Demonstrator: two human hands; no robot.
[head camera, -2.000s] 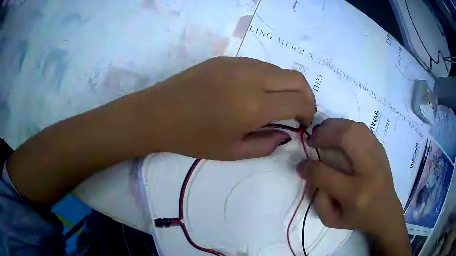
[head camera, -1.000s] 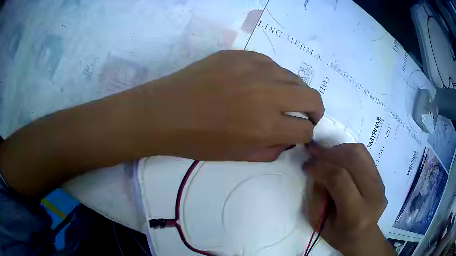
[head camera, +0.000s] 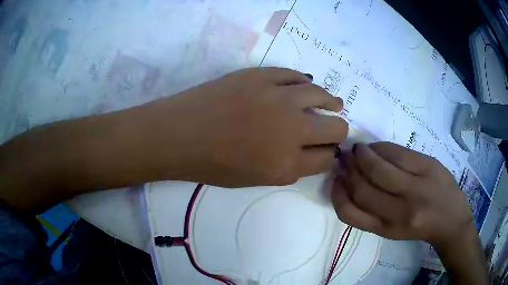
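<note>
The white housing (head camera: 281, 231) lies in front of me, its lower part cut off by the picture edge. The red-and-black wire pair (head camera: 190, 214) curves along its left side, with a black connector (head camera: 165, 241) at the left rim. More of the pair emerges below my right hand. My left hand (head camera: 267, 128) reaches across the housing's upper part, palm down. My right hand (head camera: 395, 192) is at the upper right, fingers bent, fingertips close to my left fingertips. Both hands grip the wire pair there, though the fingers mostly hide it.
Stained printed sheets (head camera: 161, 50) cover the bench beyond the housing. A grey post (head camera: 493, 119) with a small white block (head camera: 465, 128) stands at the right. Another white housing (head camera: 491, 67) with a wire is at the upper right. A picture sheet (head camera: 473, 192) lies right.
The wires between my hands, visible two seconds ago, are now mostly covered. My left fingers have spread a little. My right hand has shifted slightly, and the wires below it lie closer together.
</note>
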